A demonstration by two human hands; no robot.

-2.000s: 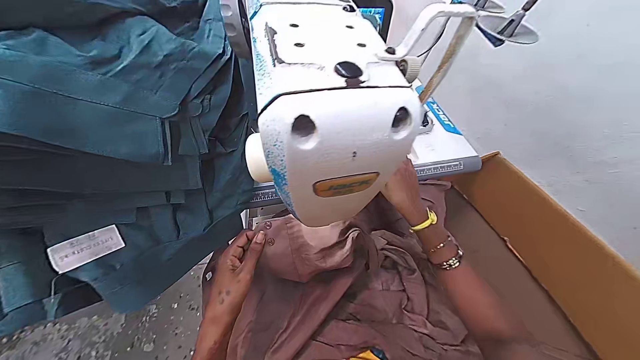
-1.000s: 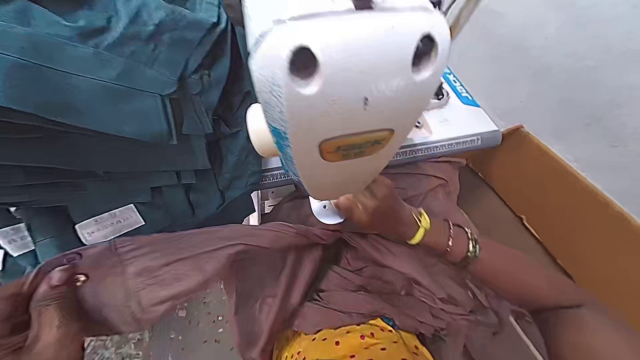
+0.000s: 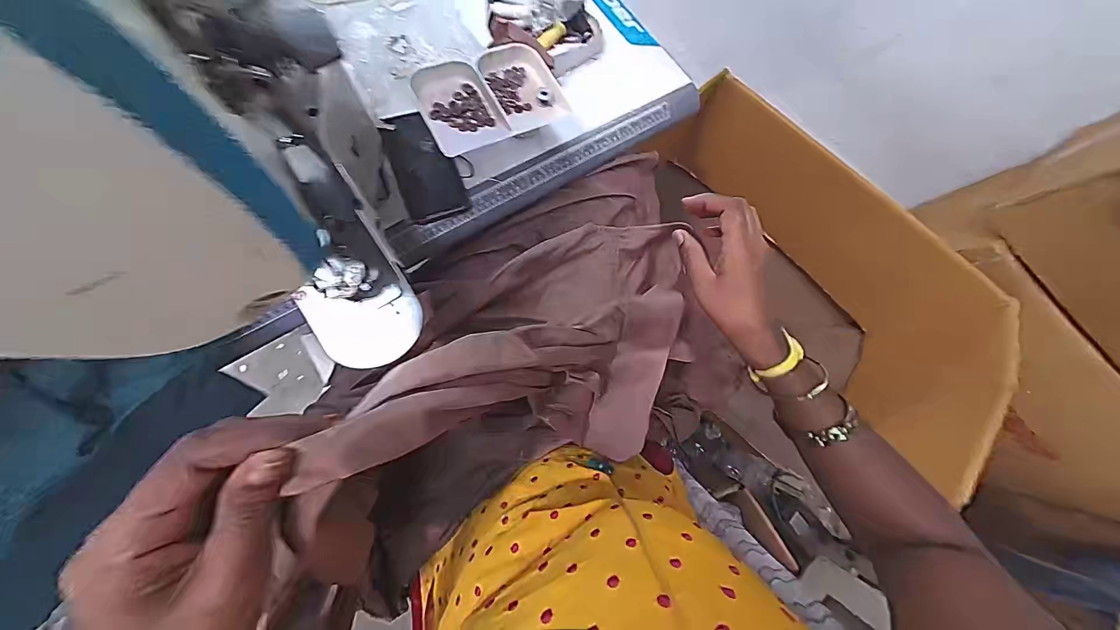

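A brown cloth garment (image 3: 560,289) lies bunched across my lap, below the front edge of an industrial sewing machine (image 3: 140,201). At lower left, my left hand (image 3: 201,516) pinches one edge of it between thumb and fingers. My right hand (image 3: 731,262), with a yellow band and bracelets at the wrist, is at the garment's far right edge, its fingers curved and thumb apart; whether it grips the cloth I cannot tell. The machine's white rounded lower arm (image 3: 372,328) stands between my left hand and the bed. A paler cuff or placket strip (image 3: 634,376) hangs over the folds.
Two joined white trays (image 3: 459,144) of small dark buttons sit on the machine table (image 3: 652,87), beside a dish of small items (image 3: 582,52). A cardboard box wall (image 3: 910,332) rises on the right. Dark teal cloth (image 3: 52,420) lies at far left.
My right hand has moved away from under the machine head to the garment's right edge. My left hand still holds the cloth. The view has shifted markedly, showing the button trays.
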